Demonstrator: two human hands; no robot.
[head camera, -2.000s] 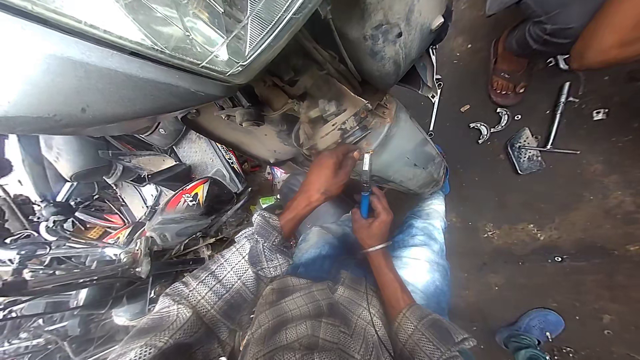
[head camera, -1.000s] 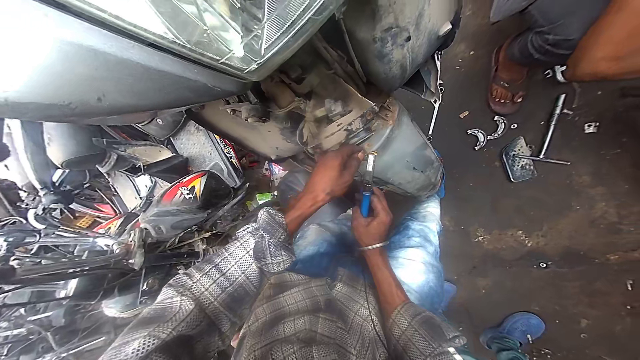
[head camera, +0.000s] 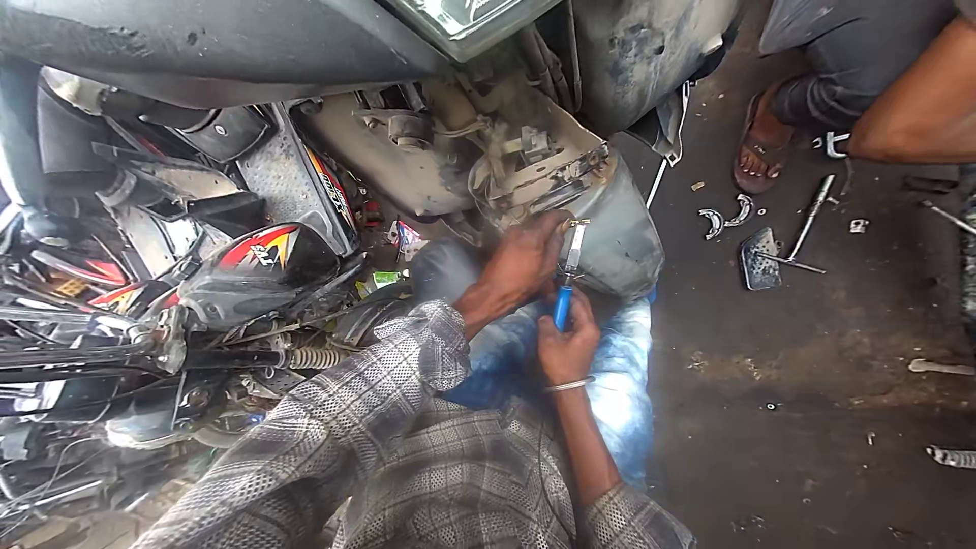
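My right hand (head camera: 568, 339), with a bangle at its wrist, is closed round a blue-handled hand tool (head camera: 564, 306) whose flat metal shank points up and away from me. Beyond the shank's far end, a small brass-coloured metal part (head camera: 579, 222) lies at the fingertips of my left hand (head camera: 528, 255), which pinch it. Both hands are above my knees, close in front of a scuffed grey scooter body panel (head camera: 621, 229). The palm side of my left hand is hidden.
A scooter's front body (head camera: 229, 46) overhangs the top. Piled motorcycle parts (head camera: 259, 263) fill the left. On the floor at right lie curved brake shoes (head camera: 727, 217), a T-handled tool (head camera: 810, 217) and a metal plate (head camera: 760, 258). Another person's sandalled foot (head camera: 759, 152) stands near them.
The view has shifted slightly. Both hands keep nearly the same place, with the blue-handled tool still in my right hand. A foot in a blue slipper at the lower right has gone out of view.
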